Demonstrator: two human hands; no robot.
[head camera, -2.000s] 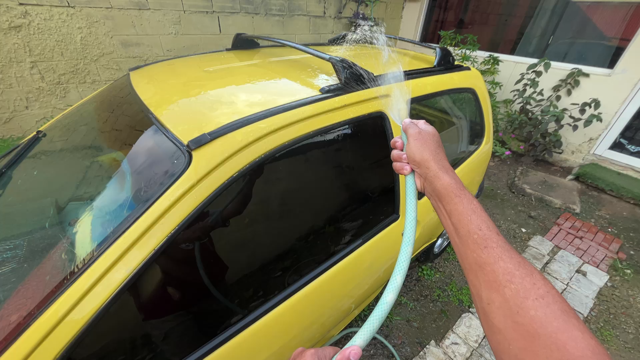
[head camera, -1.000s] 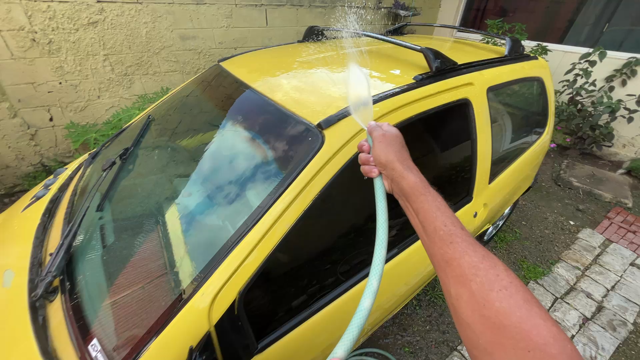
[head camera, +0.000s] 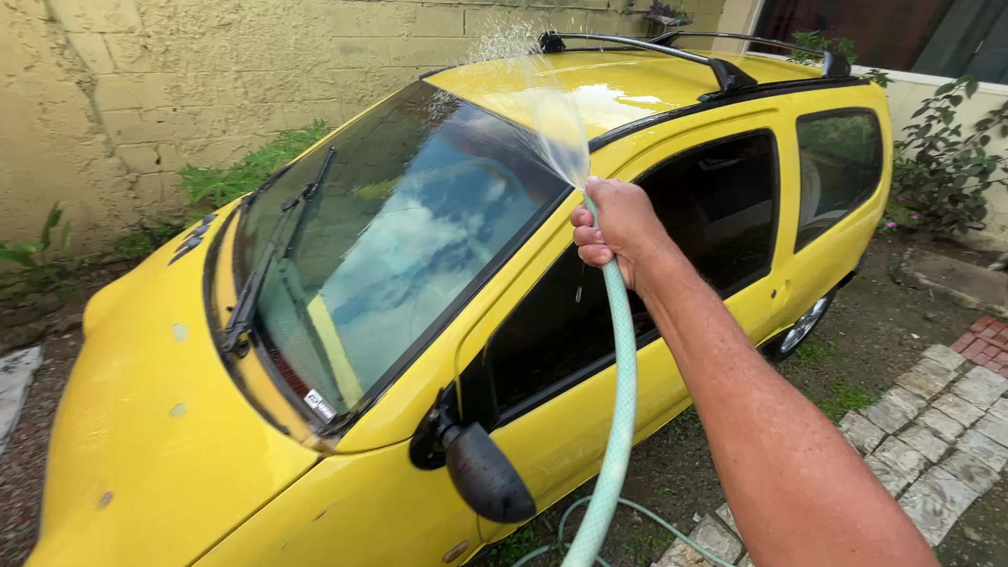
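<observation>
My right hand (head camera: 618, 228) is closed around the end of a pale green garden hose (head camera: 620, 378), its thumb at the hose mouth. A fan of water (head camera: 561, 130) sprays up from there across the front edge of the wet yellow roof (head camera: 630, 90) and the top of the windshield (head camera: 394, 236). Behind the hand are the dark side windows of the yellow car (head camera: 378, 488). From the grip the hose hangs down past the black side mirror (head camera: 488, 471) and leaves the view at the bottom. My left hand is out of view.
Black roof bars (head camera: 728, 71) cross the car's roof. A rough yellow block wall (head camera: 236, 71) runs along the far side. A stone-paved path (head camera: 929, 441) lies at the right, with hose loops (head camera: 563, 524) on the ground near it. Leafy shrubs (head camera: 945, 157) grow behind the car.
The view has swung toward the car's front, bringing the hood and mirror in. The spray has moved from the rear part of the roof to its front edge. My left hand, seen earlier on the hose, has left the view.
</observation>
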